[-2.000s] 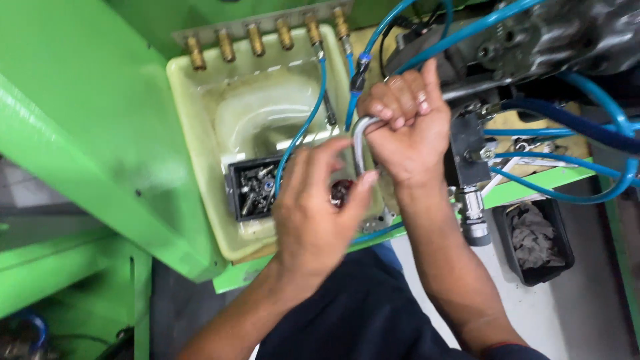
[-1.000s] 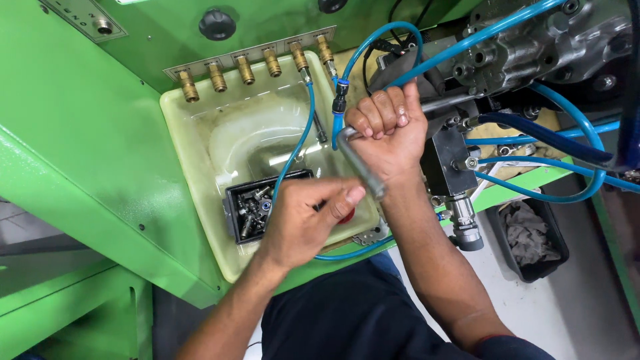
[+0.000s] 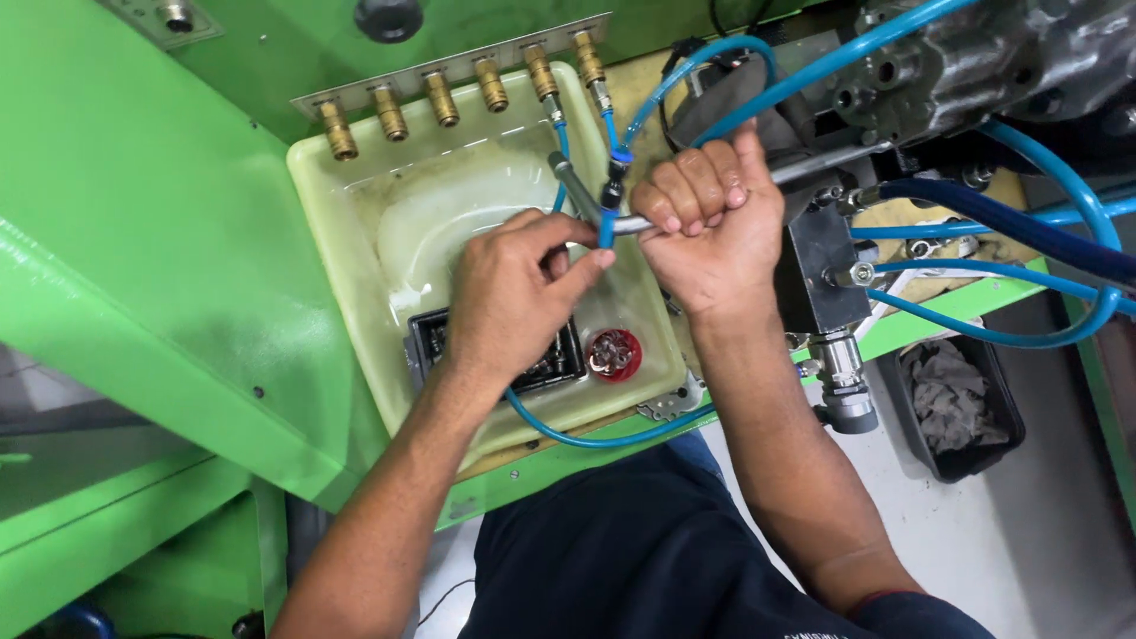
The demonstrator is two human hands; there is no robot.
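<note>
My right hand is closed around a bent steel bar handle, whose straight part runs right to a dark metal hydraulic assembly. The handle's bent end points up and left over a pale yellow basin. At the bend, the thumb and index finger of my left hand are close to or touching the bar; whether they grip it is unclear. A blue air hose with a black fitting crosses at the bend. Below my left hand, a black tray of small metal parts is partly hidden.
The yellow basin also holds a red cup with small metal parts. Brass couplings line the green panel behind it. Blue hoses loop at the right near a black valve block. A black bin holds grey cloths.
The handle's bent end has swung from pointing down to pointing up and left. My left hand has moved up to the bend. My right hand has stayed closed around the bar.
</note>
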